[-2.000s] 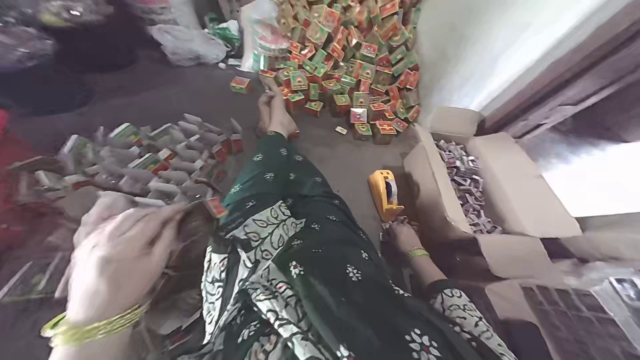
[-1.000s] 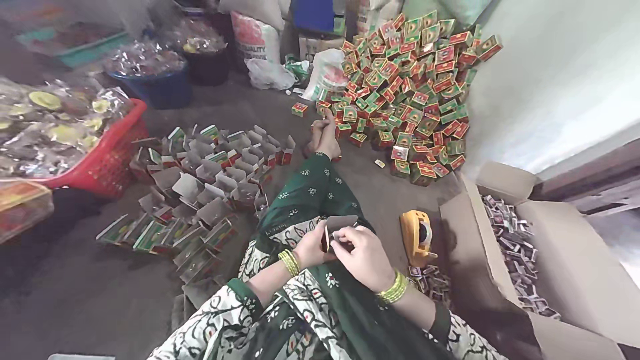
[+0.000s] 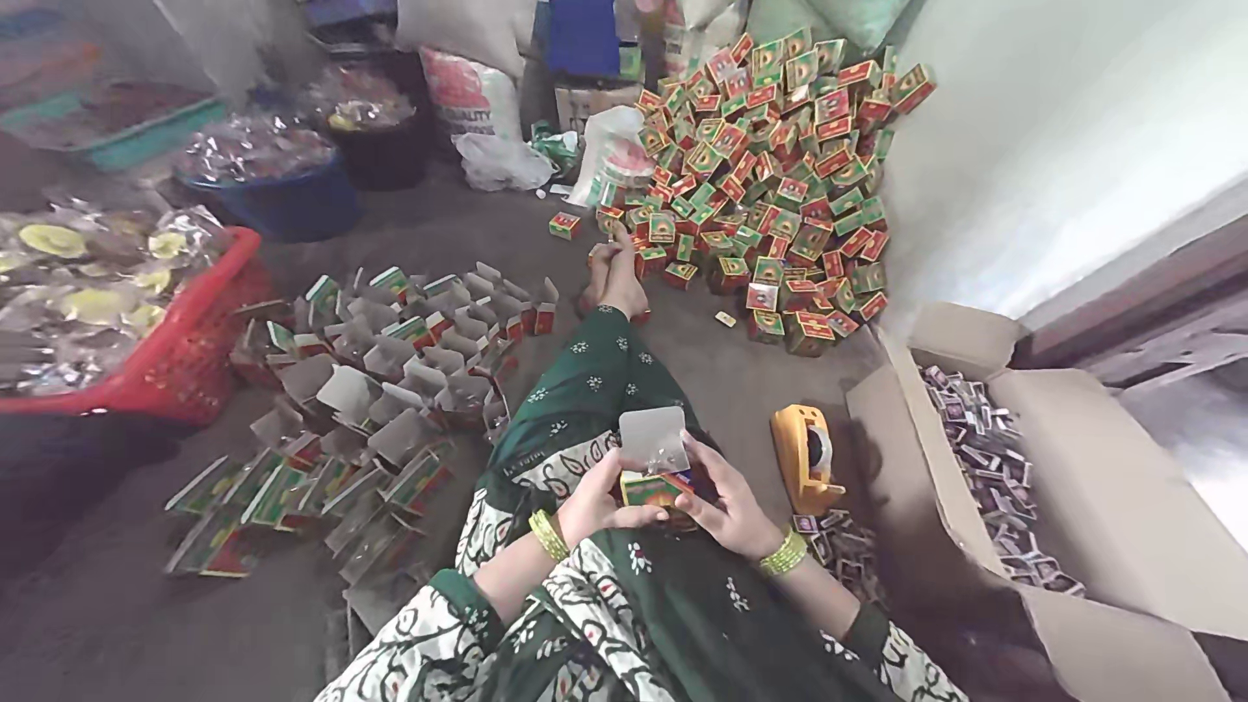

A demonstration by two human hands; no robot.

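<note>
Over my lap, both hands hold a small green and red carton (image 3: 645, 490) whose grey flap stands up. My left hand (image 3: 606, 495) grips its left side, thumb across the front. At its right side is my right hand (image 3: 723, 499), fingers at the opening and against the flap; whether it holds a small item too, I cannot tell. Many open cartons (image 3: 409, 356) stand on the floor to the left, with flatter ones nearer me. Small dark packets (image 3: 843, 556) lie by my right forearm, below a yellow tape dispenser (image 3: 807, 458).
Closed cartons (image 3: 780, 195) form a large heap against the wall ahead. At the right, a cardboard box (image 3: 931, 468) holds many small packets. A red basket (image 3: 210, 322) of wrapped items stands at the left, with a blue tub (image 3: 278, 200) and sacks (image 3: 473, 97) behind.
My hands were apart two seconds ago, the left over the open cartons and the right by the tape dispenser. Since then they have come together over my lap at one carton.
</note>
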